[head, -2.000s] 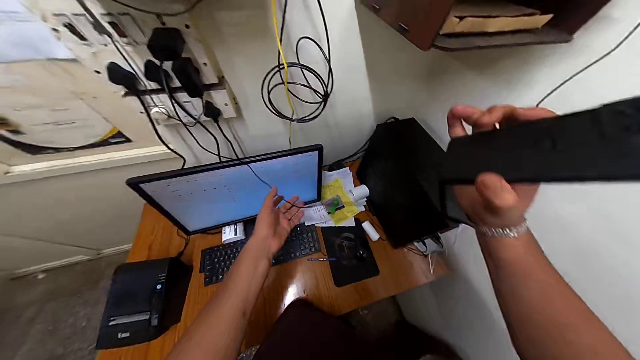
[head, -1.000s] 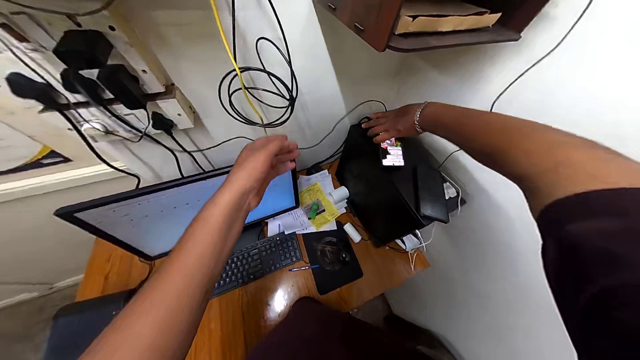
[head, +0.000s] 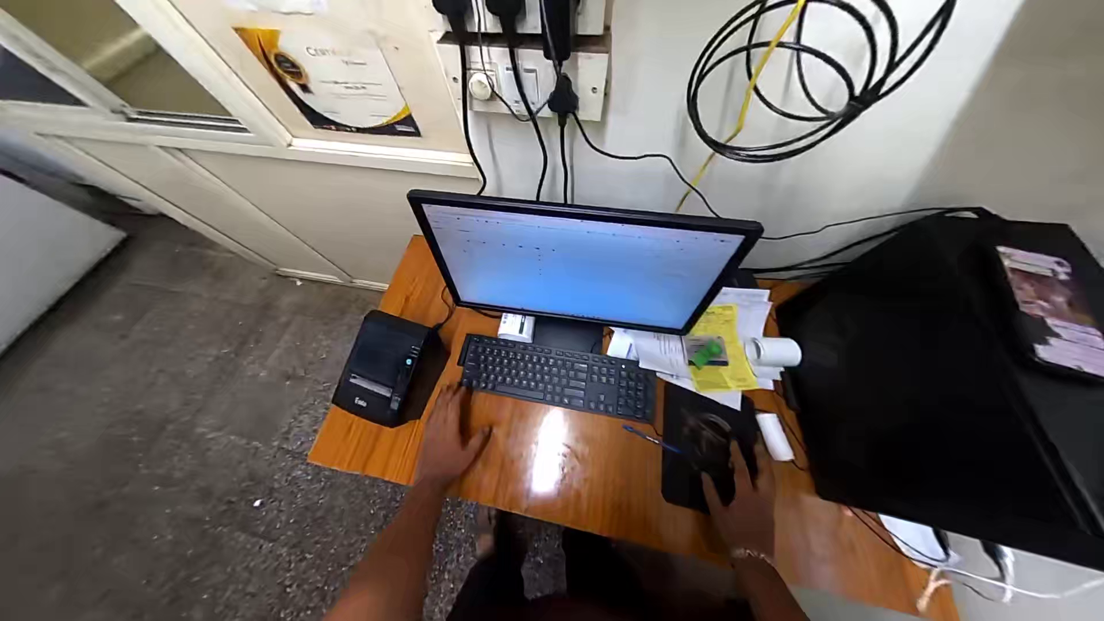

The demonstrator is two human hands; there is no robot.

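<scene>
My left hand (head: 450, 438) rests with its fingers apart on the wooden desk (head: 509, 466), just below the left end of a black keyboard (head: 559, 377). My right hand (head: 743, 496) lies over the lower right part of a black mouse pad (head: 681, 483), its fingers around a dark computer mouse (head: 720, 483) that is hard to make out. A blue pen (head: 652, 438) lies partly on the pad. Behind the keyboard stands a monitor (head: 578, 267) with its screen lit. A phone (head: 1054, 309) with a lit screen lies on top of the black cabinet-like case at the right.
A black receipt printer (head: 379, 369) stands at the desk's left. Papers (head: 660, 352), a yellow sheet (head: 726, 366) and white paper rolls (head: 774, 351) lie right of the monitor. The large black case (head: 906, 388) fills the right side. Coiled cable (head: 776, 155) and plugs hang on the wall.
Both hands have come down to the desk, the left from in front of the monitor, the right from the phone on the black case. The view has swung left.
</scene>
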